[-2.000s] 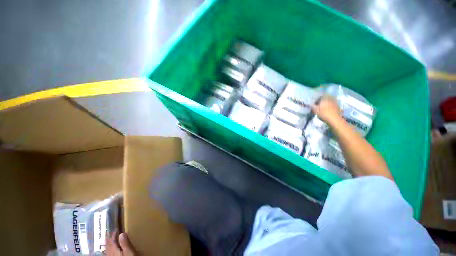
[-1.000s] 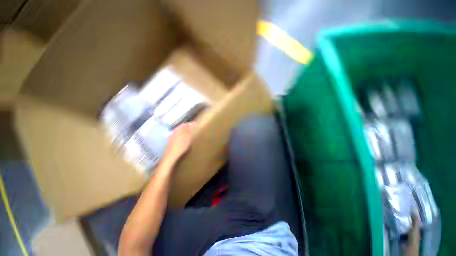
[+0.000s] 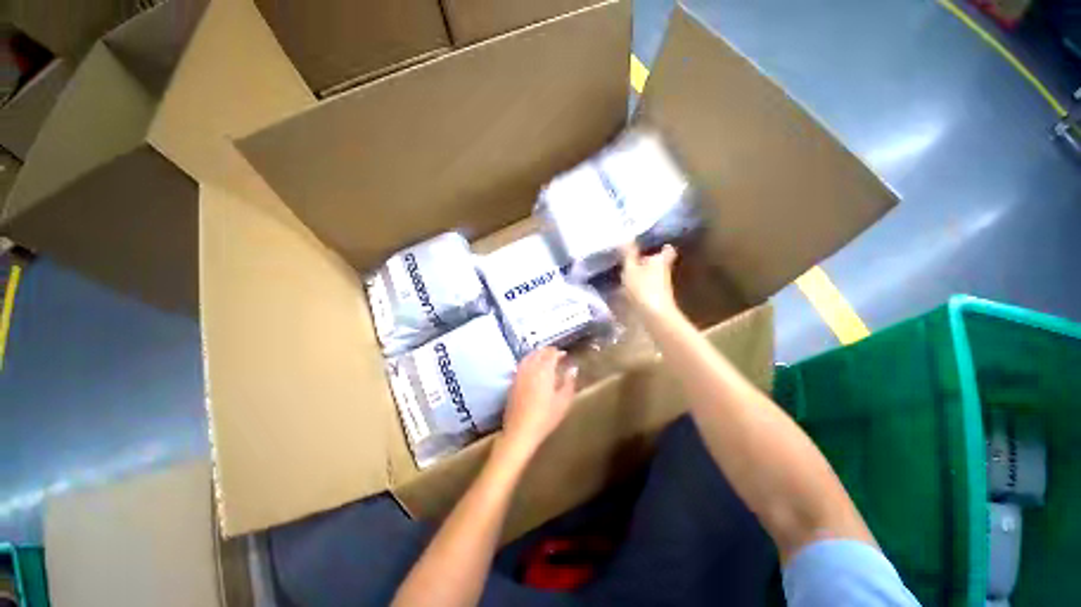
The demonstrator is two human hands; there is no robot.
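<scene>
The open shipping carton (image 3: 290,391) stands in front of my knees. Several grey-white polybagged items with dark lettering lie in it, two at the left (image 3: 451,385) and one in the middle (image 3: 536,294). My right hand (image 3: 650,279) grips the near edge of another polybagged item (image 3: 616,202), tilted at the carton's right side. My left hand (image 3: 543,389) is at the near wall, its fingers at the near end of the middle bag; whether it grips the bag is unclear.
The green crate (image 3: 871,439) stands at the right with polybagged items (image 3: 1003,545) inside. Other brown cartons (image 3: 107,202) stand behind and at the left. A tan cardboard sheet (image 3: 130,540) is at the lower left. A red patch (image 3: 567,562) shows between my legs.
My right hand has moved from the green crate to the carton with a polybagged item. My left hand remains at the carton's near side. The view has turned towards the carton.
</scene>
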